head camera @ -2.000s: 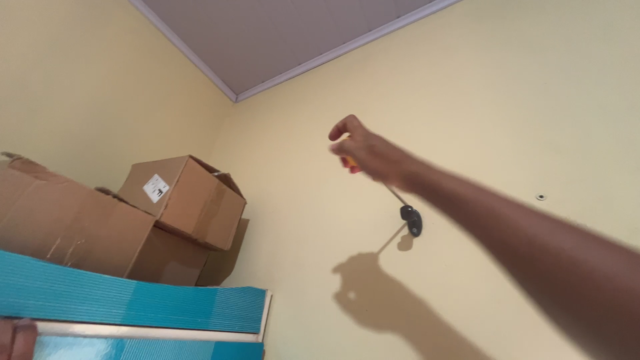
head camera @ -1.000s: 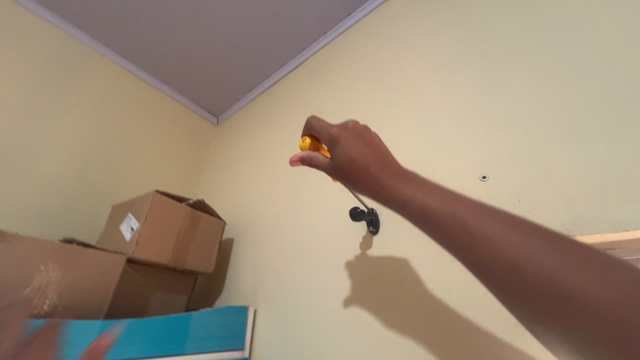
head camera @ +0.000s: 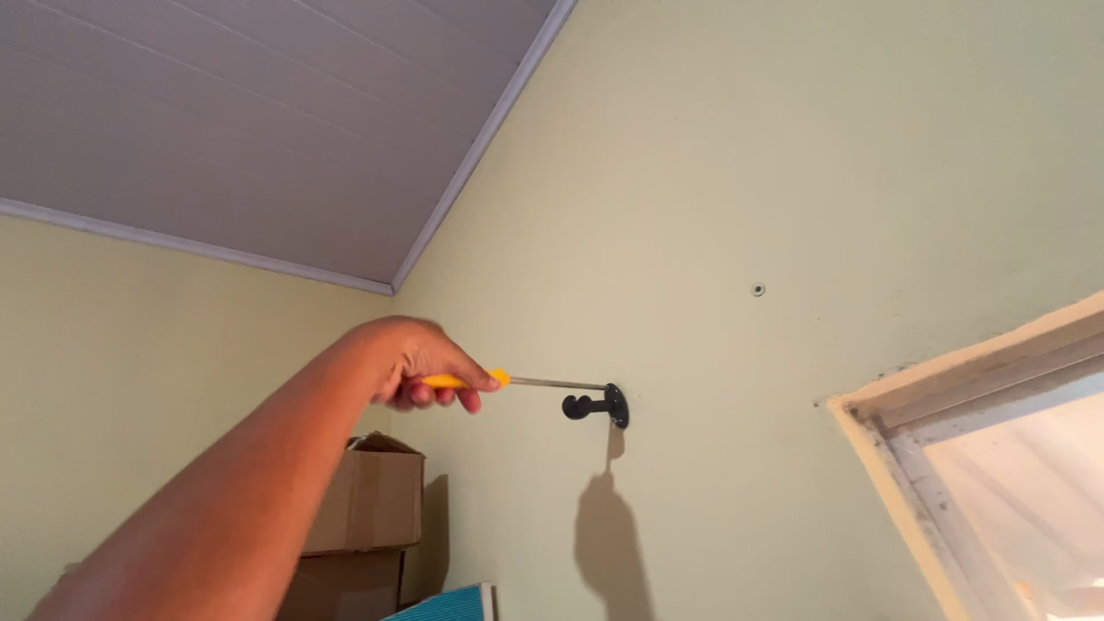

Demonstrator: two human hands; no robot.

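My left hand (head camera: pixel 435 371) is closed around the yellow handle of a screwdriver (head camera: pixel 466 379). Its metal shaft runs to the right, and the tip meets the upper part of the round base of a black wall-mounted bracket (head camera: pixel 617 406). The bracket's arm sticks out to the left from the wall and ends in a rounded cup or hook. A screw head seems to show low on the base. My right hand is out of the frame.
To the right of the bracket, a wall plug (head camera: pixel 758 289) sits in the yellow wall. A window frame (head camera: pixel 897 414) stands at the lower right. Stacked cardboard boxes (head camera: pixel 379 500) and a blue ridged panel (head camera: pixel 444 605) are at the lower left, under a panelled ceiling (head camera: pixel 285 129).
The screwdriver was in my right hand, reaching in from the right; now my left hand holds it from the left. My right hand has left the view, which has swung rightward.
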